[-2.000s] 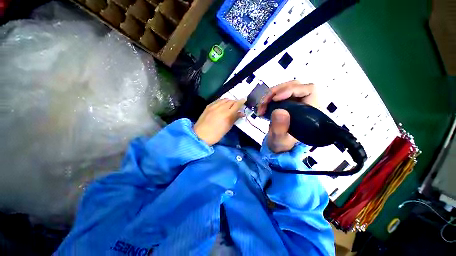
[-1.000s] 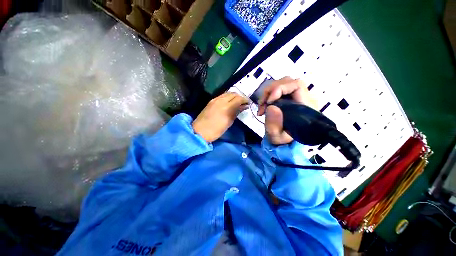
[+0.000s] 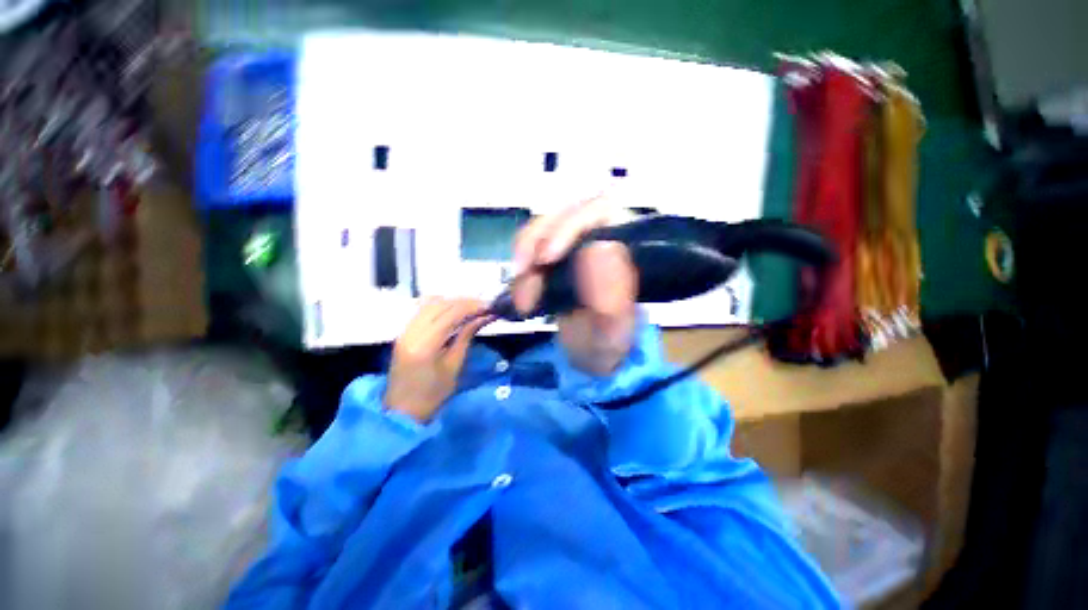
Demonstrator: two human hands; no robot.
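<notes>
A large flat white panel (image 3: 477,95) with dark cutouts lies in front of me; the picture is blurred. My right hand (image 3: 591,280) holds a fat black electric screwdriver (image 3: 674,265), its tip end pointing left and its black cord looping at the right. My left hand (image 3: 432,352) is at the panel's near edge, fingertips together near the screwdriver's tip. A thin dark line shows at these fingertips, but I cannot tell whether it is a lead or the tool's tip. The fingers hide the contact.
A blue bin (image 3: 248,131) of silvery bits and a small green item (image 3: 261,248) stand left of the panel. Red (image 3: 828,215) and yellow (image 3: 889,215) wire harnesses lie right. Clear plastic (image 3: 131,477) heaps at lower left. An open brown carton (image 3: 835,387) stands lower right, a yellow ring (image 3: 999,256) far right.
The view has turned, so the panel now lies nearly level across it. The dark strap across the panel is out of view. Both hands are at the near edge; the right still holds the screwdriver.
</notes>
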